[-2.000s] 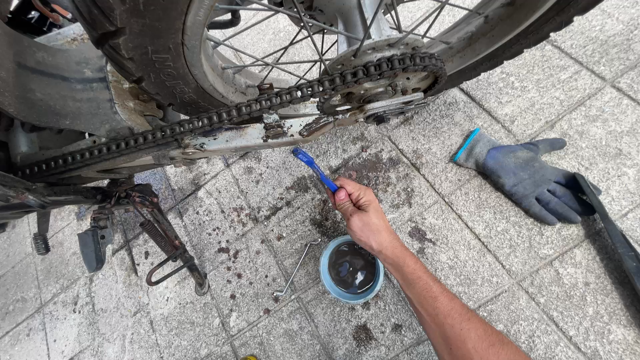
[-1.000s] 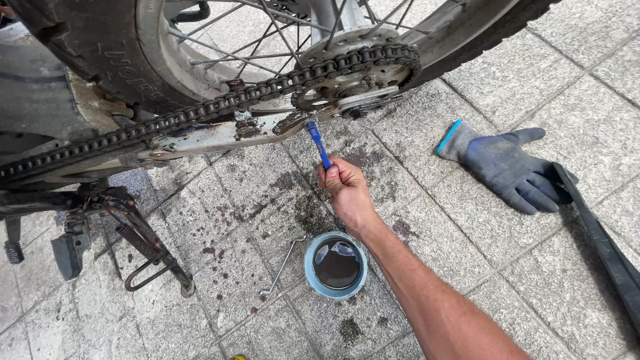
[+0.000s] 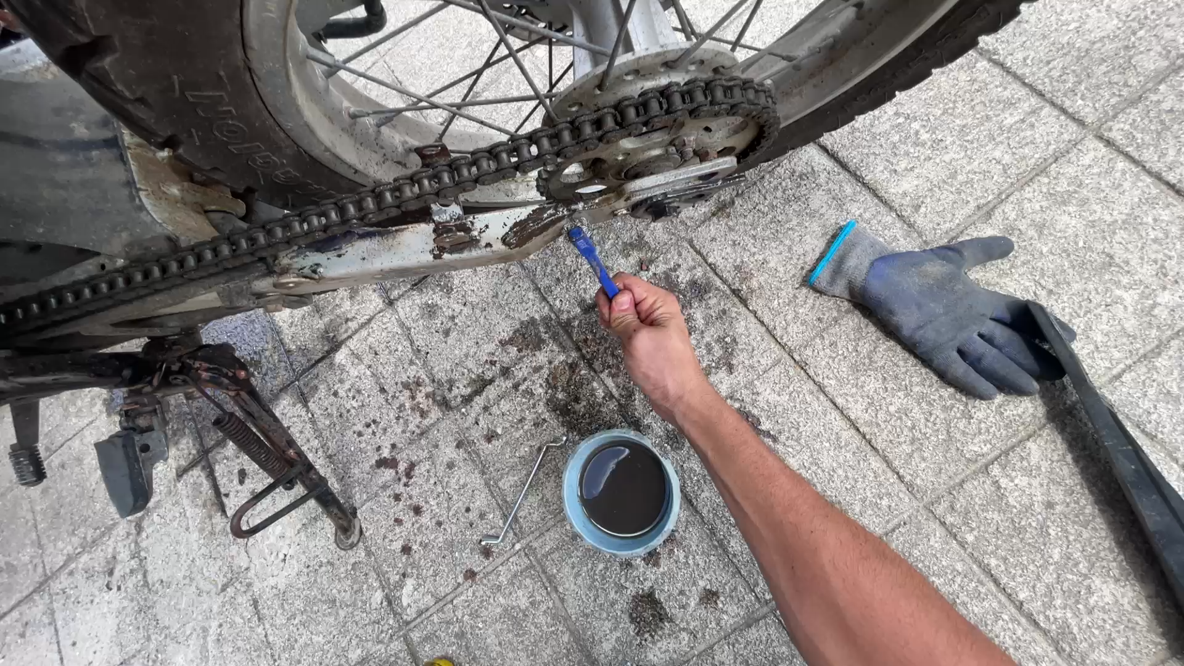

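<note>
My right hand (image 3: pixel 652 342) grips the handle of a blue brush (image 3: pixel 594 259), whose head is at the lower edge of the worn, rust-marked swingarm (image 3: pixel 481 233) of a motorcycle; whether it touches cannot be told. Just above runs the drive chain (image 3: pixel 407 191), which wraps round the rear sprocket (image 3: pixel 647 162). Below my hand stands a light blue bowl (image 3: pixel 573 504) holding dark liquid. A thin bent metal rod (image 3: pixel 523 495) lies to the bowl's left. My left hand is out of view.
A grey-blue work glove (image 3: pixel 934 301) lies on the paving at the right, with a long black strip-like part (image 3: pixel 1110 444) over its fingertips. The side stand (image 3: pixel 296 481) and a foot peg (image 3: pixel 125 472) are at the lower left. The spoked rear wheel (image 3: pixel 287 120) fills the top.
My right hand has carried the brush up from the open paving to the rear part of the swingarm, near the sprocket. The view has shifted somewhat.
</note>
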